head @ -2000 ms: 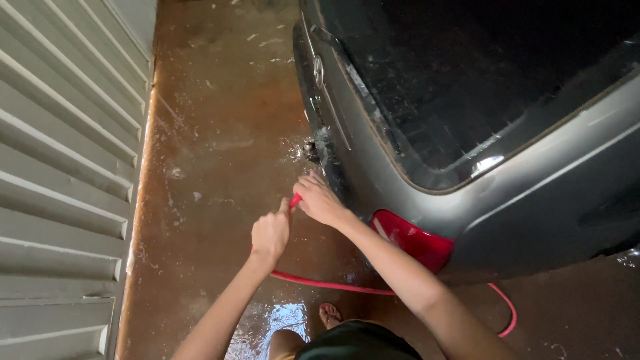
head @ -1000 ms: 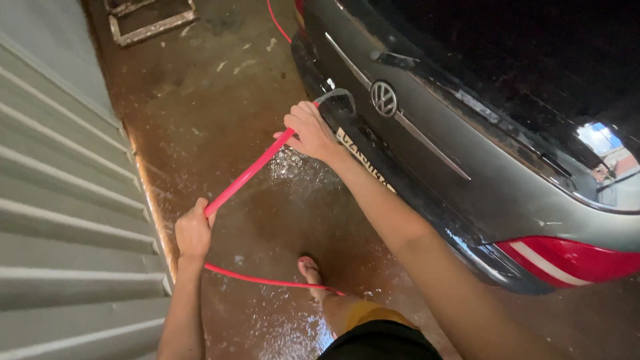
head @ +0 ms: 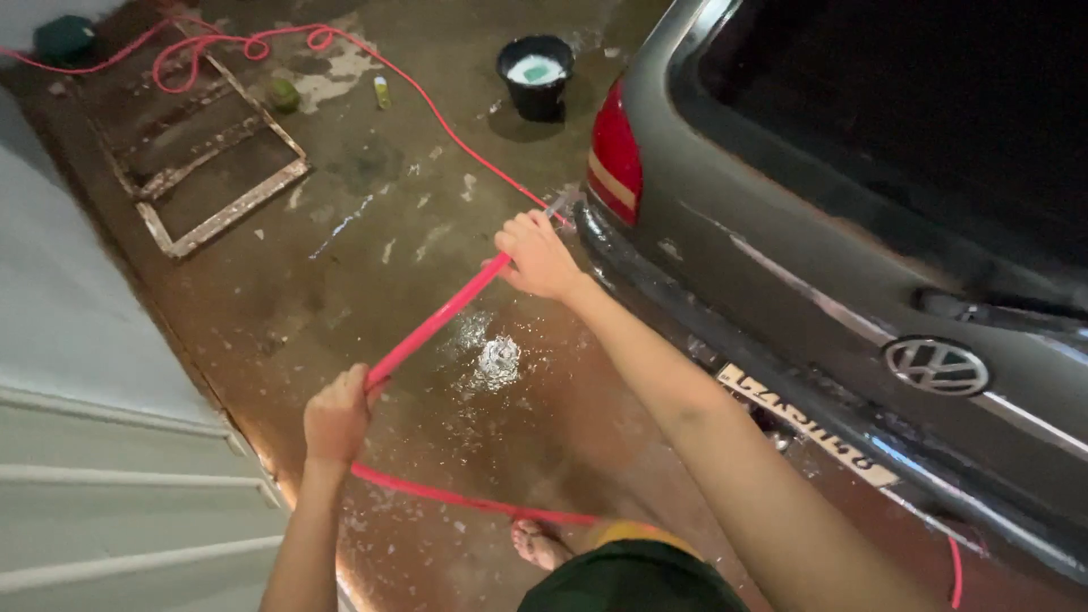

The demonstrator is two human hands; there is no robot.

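A red garden hose (head: 438,320) stretches between my hands over the wet floor. My left hand (head: 338,416) is closed around it at the lower left. Further up and to the right, my right hand (head: 537,255) grips it near its end, from which water comes out beside the rear corner of a grey Volkswagen car (head: 799,280). The car's red tail light (head: 616,153) is just right of and above my right hand. Water splashes on the floor (head: 499,361) between my arms. More hose runs from my left hand past my foot.
A black bucket (head: 537,98) of suds stands behind the car's corner. Loops of hose (head: 255,42), a worn rectangular frame (head: 238,208) and a small bottle (head: 382,92) lie at the upper left. A pale slatted metal gate (head: 136,527) borders the left side.
The view has swung along the car's rear toward its other corner, bringing the bucket into sight. My hands, close together two seconds ago, are now apart along the hose.
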